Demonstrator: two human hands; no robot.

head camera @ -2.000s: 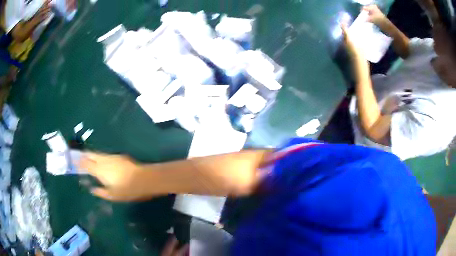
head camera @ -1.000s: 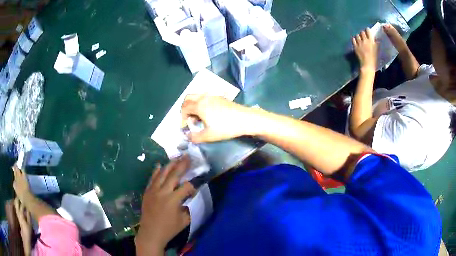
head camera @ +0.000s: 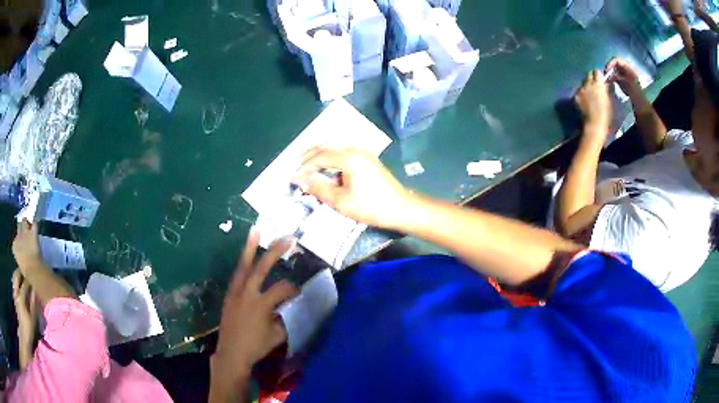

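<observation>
An open carton [head camera: 327, 232] with white flaps lies at the table edge, partly on a blank white sheet [head camera: 335, 130]. My right hand [head camera: 343, 185] reaches in from the right, its thumb and bent fingers closed on the carton's upper left part. No sticker can be made out in its fingers. My left hand [head camera: 256, 303] is at the carton's lower left, fingers spread, fingertips close to its flap. Another white sheet [head camera: 311, 307] is beside my left thumb, past the table edge; whether my hand holds it is unclear.
Several upright cartons [head camera: 418, 98] with open flaps stand at the table's top centre. One open carton [head camera: 154, 75] lies at upper left. Bagged shiny cords [head camera: 47, 130] are at far left. A person in pink [head camera: 75, 338] and one in white [head camera: 642, 208] work on either side.
My right hand has left the far-left carton seen two seconds ago and is at the work in front of me. Over the last second the carton's white flaps have come more into view between my hands.
</observation>
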